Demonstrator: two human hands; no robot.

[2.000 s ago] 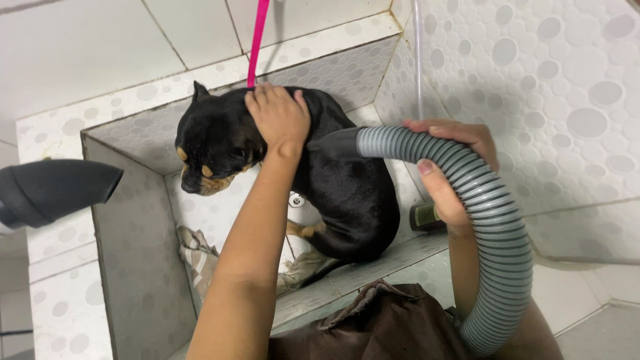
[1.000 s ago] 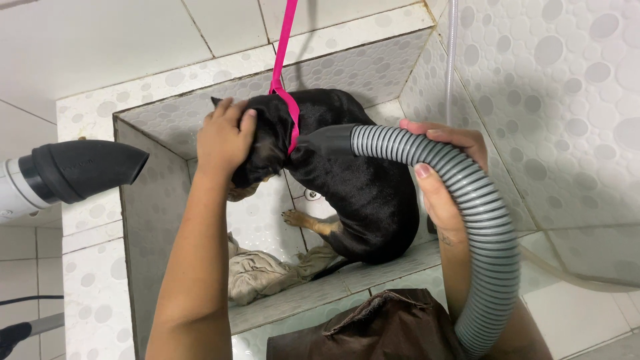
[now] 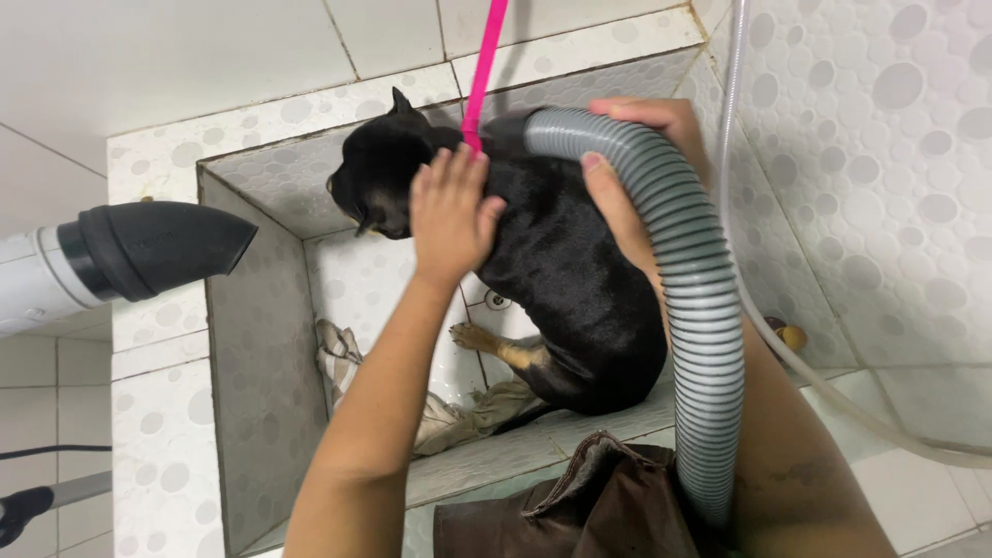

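Note:
A black dog with tan markings [image 3: 573, 279] is in a tiled tub, its head turned toward the left. Around its neck runs a pink leash [image 3: 484, 70] that rises to the top edge. My left hand [image 3: 453, 209] rests on the dog's neck and shoulder, fingers slightly apart, just below the leash. In my right hand [image 3: 643, 163] is a grey corrugated hose [image 3: 705, 310]. Its dark nozzle [image 3: 508, 133] lies close above the dog's upper back; whether they touch I cannot tell.
A black nozzle on a white pipe [image 3: 167, 244] juts in over the tub's left rim [image 3: 163, 403]. Wet cloths [image 3: 465, 418] lie along the tub floor near a drain [image 3: 497, 300]. A clear thin hose [image 3: 732, 155] hangs at the right wall. Brown fabric [image 3: 558, 511] covers my lap.
My left hand has moved from the dog's head to its neck and shoulder. The dog's head, low beneath my hand a second ago, is now raised and turned left.

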